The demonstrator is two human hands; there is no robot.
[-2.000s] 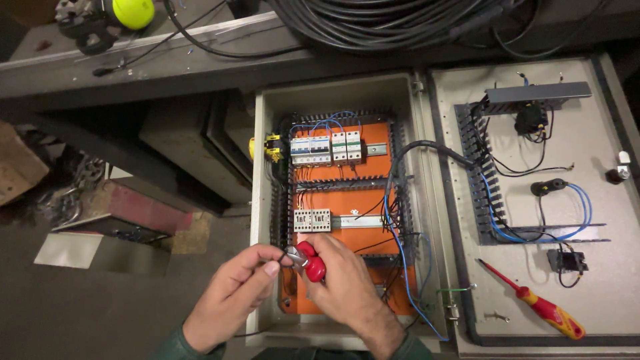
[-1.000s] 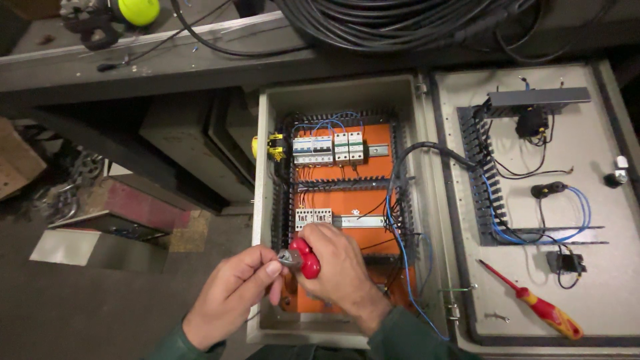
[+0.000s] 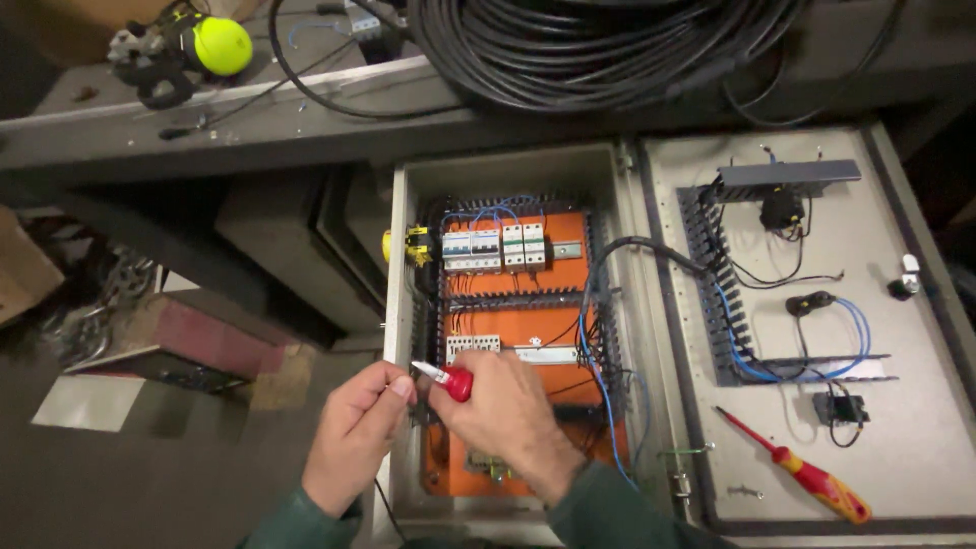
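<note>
My right hand (image 3: 507, 408) is closed around red-handled pliers (image 3: 451, 380), whose pointed metal jaws face up and left. Just left of the jaws, my left hand (image 3: 364, 427) pinches something small between thumb and forefinger, probably the end of a thin black wire (image 3: 387, 509) that hangs below it. Both hands are over the left wall of an open electrical enclosure (image 3: 395, 305). Behind them, circuit breakers (image 3: 471, 252) sit on the upper part of its orange mounting plate (image 3: 526, 320). Two contactors or similar modules (image 3: 473, 347) are on the rail above my right hand, partly covered by it.
The enclosure door (image 3: 793, 328) lies opened to the right, with slotted wiring duct (image 3: 705, 282), blue wires and a red-yellow screwdriver (image 3: 823, 484) on it. A coil of black cable (image 3: 595, 53) rests on the bench (image 3: 229, 122) above. Boxes stand at the left.
The pliers' jaws, earlier at my left fingertips, now point up-left with a small gap from them. My right hand has turned, and less of the red handles shows.
</note>
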